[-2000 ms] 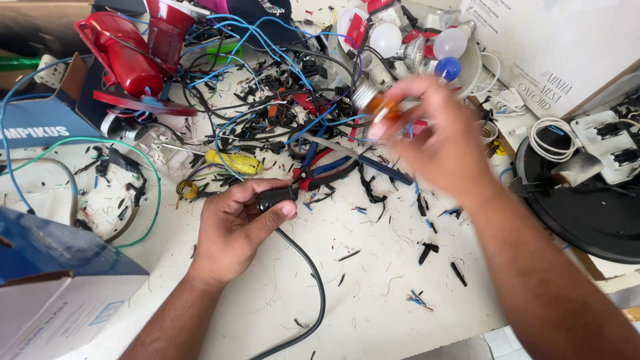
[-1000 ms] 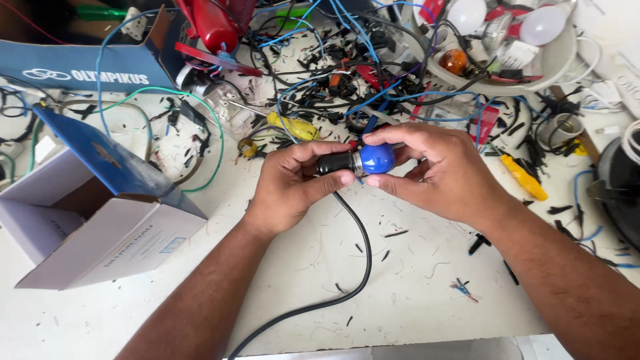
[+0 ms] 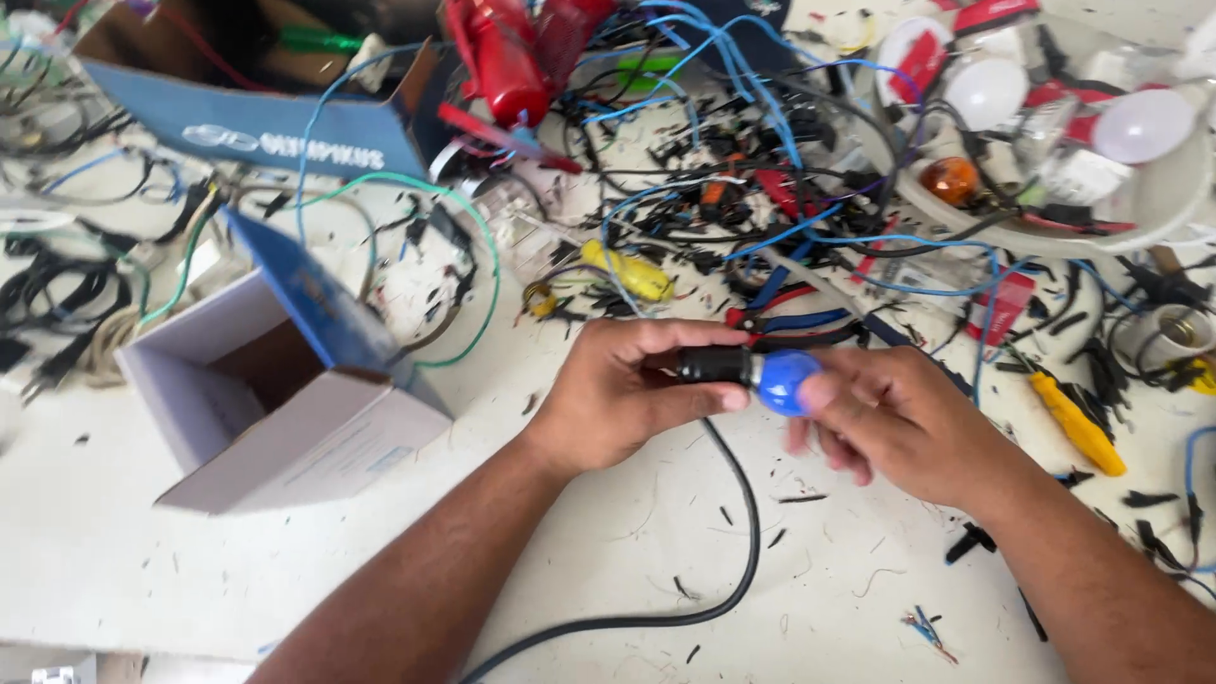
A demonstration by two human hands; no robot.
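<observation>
My left hand [image 3: 627,394] grips a black lamp socket [image 3: 714,365] between thumb and fingers. A blue light bulb [image 3: 788,383] sits at the socket's right end, its metal base partly inside. The thumb and fingers of my right hand [image 3: 883,418] are closed on the blue bulb's glass, slightly blurred. A black cable [image 3: 750,513] hangs from below the socket area and curves down across the white table. Just behind the socket lie pliers with red and blue handles [image 3: 788,323]. An amber bulb [image 3: 949,180] rests in the white bowl [image 3: 1045,237] at upper right.
An open white and blue box [image 3: 313,446] stands at left, with a larger blue cardboard box [image 3: 285,142] behind. Tangled wires and black scraps cover the table's back. Two yellow-handled tools [image 3: 627,271] lie about, one at right [image 3: 1076,424].
My right hand held an amber bulb away from the socket two seconds ago; the amber bulb is now in the bowl. The blue bulb was at the socket one second ago. The view has shifted.
</observation>
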